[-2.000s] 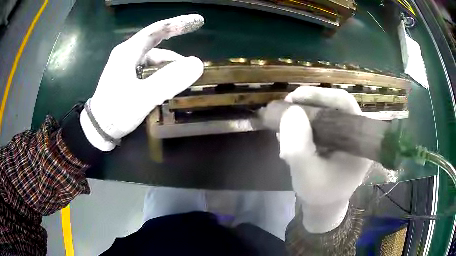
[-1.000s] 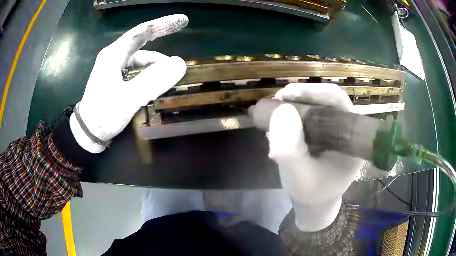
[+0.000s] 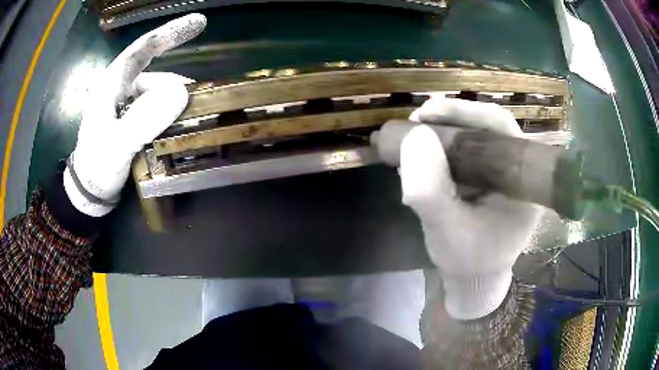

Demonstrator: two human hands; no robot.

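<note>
A long brass-coloured metal housing (image 3: 289,126) stands on edge on the green mat, its slotted side showing and its silver edge nearest me. My left hand (image 3: 130,119), in a white glove, holds its left end, thumb on top and index finger raised. My right hand (image 3: 462,195), also gloved, holds a thick grey dispensing syringe (image 3: 484,162) like a pen, somewhat blurred. The syringe points left at the middle of the slotted side. Its fine tip is too blurred to tell whether it touches. A green cap (image 3: 569,186) with a clear hose is at its back end.
Another housing (image 3: 274,7) lies at the back of the green mat (image 3: 289,238), cut off by the top edge. A white sheet (image 3: 584,50) lies at the back right. Something blue and dark framework are below the bench at lower right.
The housing and my left hand have shifted left in view. The syringe stays near the same place in view, so it is further right along the housing.
</note>
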